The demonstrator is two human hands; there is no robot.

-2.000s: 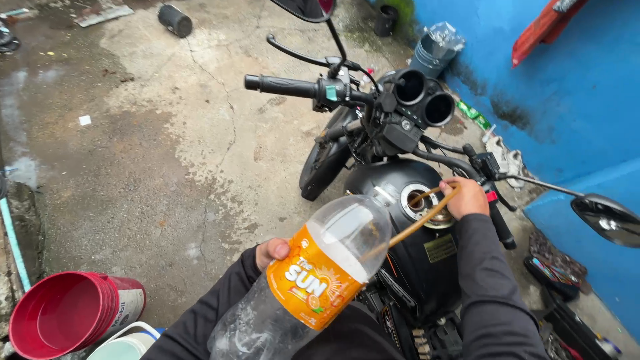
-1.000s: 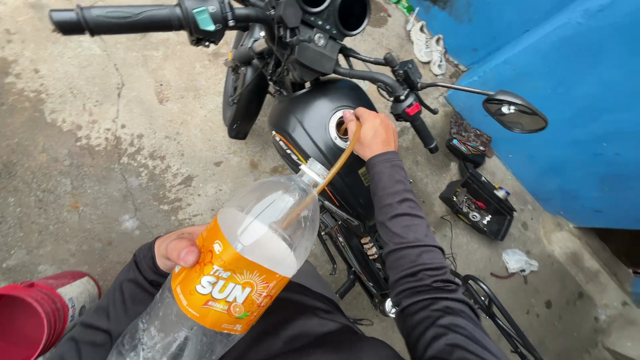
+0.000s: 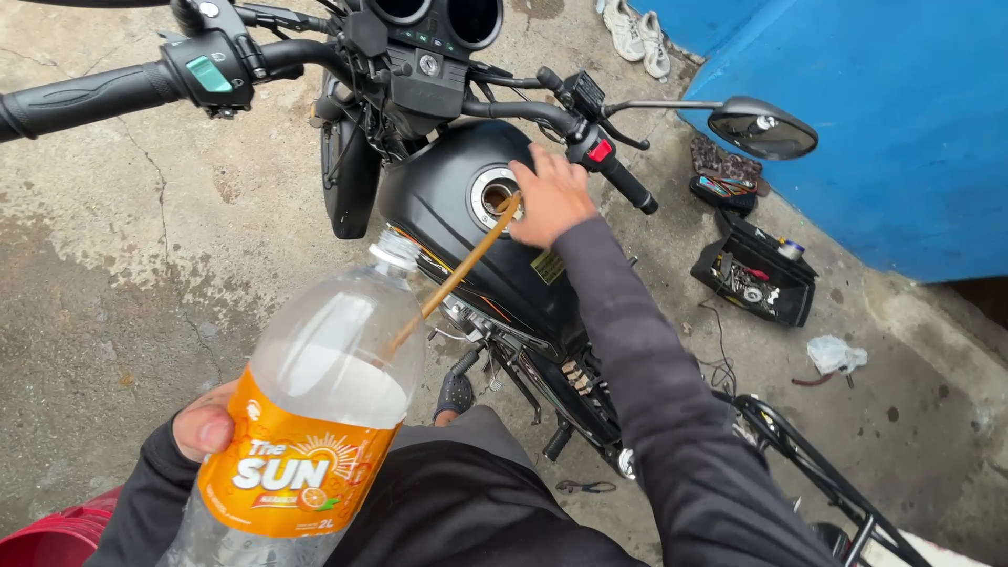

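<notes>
My left hand (image 3: pixel 206 425) holds a large clear plastic bottle (image 3: pixel 331 354) with an orange label, its uncapped mouth tilted up beside the tank. A tan flexible tube (image 3: pixel 465 268) runs from the motorcycle's fuel tank opening (image 3: pixel 494 197) toward the bottle; its lower end shows at the bottle's shoulder, and whether it lies inside or behind the plastic is unclear. At the filler ring, my right hand (image 3: pixel 551 197) is beside the tube's upper part with fingers spread; whether any finger touches the tube cannot be told. The black fuel tank (image 3: pixel 441 177) is under that hand.
The handlebar's left grip (image 3: pixel 87 102) and right mirror (image 3: pixel 762 127) reach out on both sides. On the concrete at right lie an open black toolbox (image 3: pixel 756 272) and a plastic bag (image 3: pixel 835 354). White shoes (image 3: pixel 638 35) stand by the blue wall. A red bucket (image 3: pixel 67 528) is at lower left.
My right hand's fingers have spread from their closed hold at the tank opening. My left hand keeps hold of the bottle. The view has moved closer to the motorcycle.
</notes>
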